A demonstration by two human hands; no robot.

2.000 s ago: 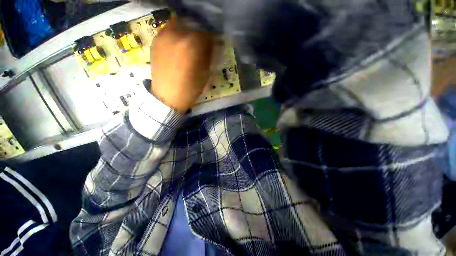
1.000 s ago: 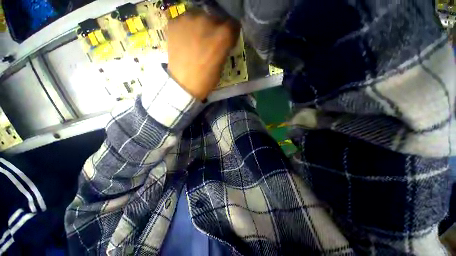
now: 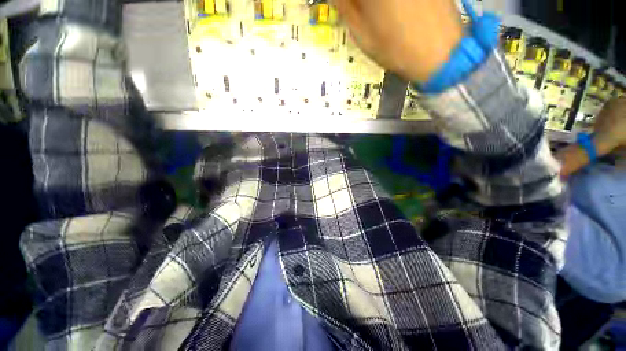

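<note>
The pale circuit board panel (image 3: pixel 250 75) lies in front of me, with small dark parts on it and yellow transformers (image 3: pixel 269 9) along its far edge. The light glares on its middle. My right hand (image 3: pixel 405 34) is over the panel's right part, with a bright blue wrist strap (image 3: pixel 470 58) behind it. Its fingers are cut off by the top edge, so I cannot see whether it holds anything. My left hand is out of the picture; only my left sleeve (image 3: pixel 75 82) shows, running up past the top edge.
The metal rail (image 3: pixel 302 123) runs along the panel's near edge. A grey track surface (image 3: pixel 159 58) shows left of the panel. More boards (image 3: pixel 559 86) lie along the line at the right. Another person's hand (image 3: pixel 611 127) with a blue strap and a blue sleeve (image 3: pixel 604 223) is at the right edge.
The view has turned to the right. My left hand, earlier over the boards, has gone out at the top left. My right arm has moved off to the right, and its hand now shows over the panel.
</note>
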